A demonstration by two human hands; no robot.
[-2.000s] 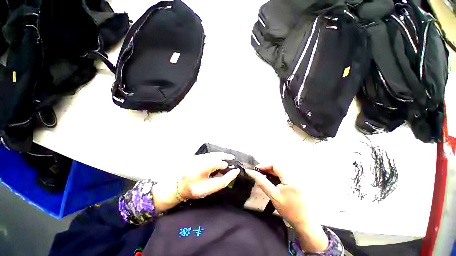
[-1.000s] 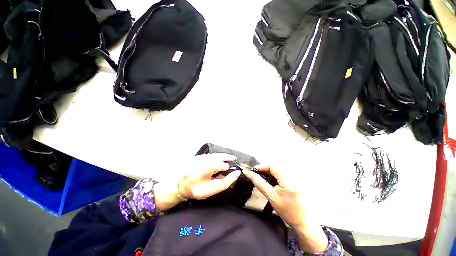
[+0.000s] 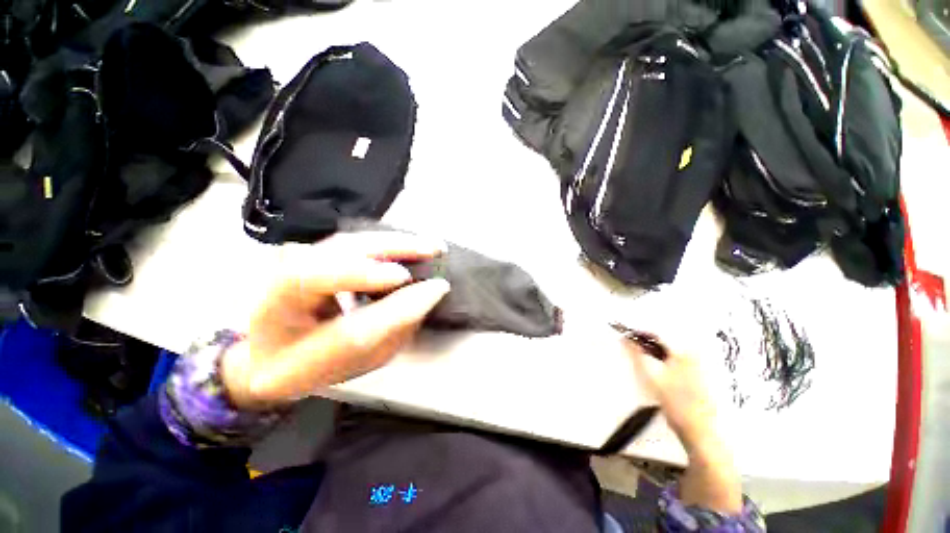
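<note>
A dark grey-black fabric pouch [image 3: 484, 290] is raised above the table's near edge. My left hand [image 3: 339, 307] pinches its left part between thumb and fingers. My right hand [image 3: 672, 390] is apart from the pouch, to its right, over the near table. It holds small dark thread snips [image 3: 638, 336], with the tip pointing up-left and most of the tool hidden in the fingers.
A black pouch [image 3: 339, 146] with a white label lies behind my left hand. Stacked pouches [image 3: 651, 177] lie at back right, a black heap [image 3: 146, 135] at left. Thread clippings [image 3: 776, 354] lie right of my right hand. A blue bin [image 3: 42, 390] stands below left.
My left hand has lifted the pouch up and forward from the lap, over the table. My right hand has let go of the work and moved right. The view has shifted slightly.
</note>
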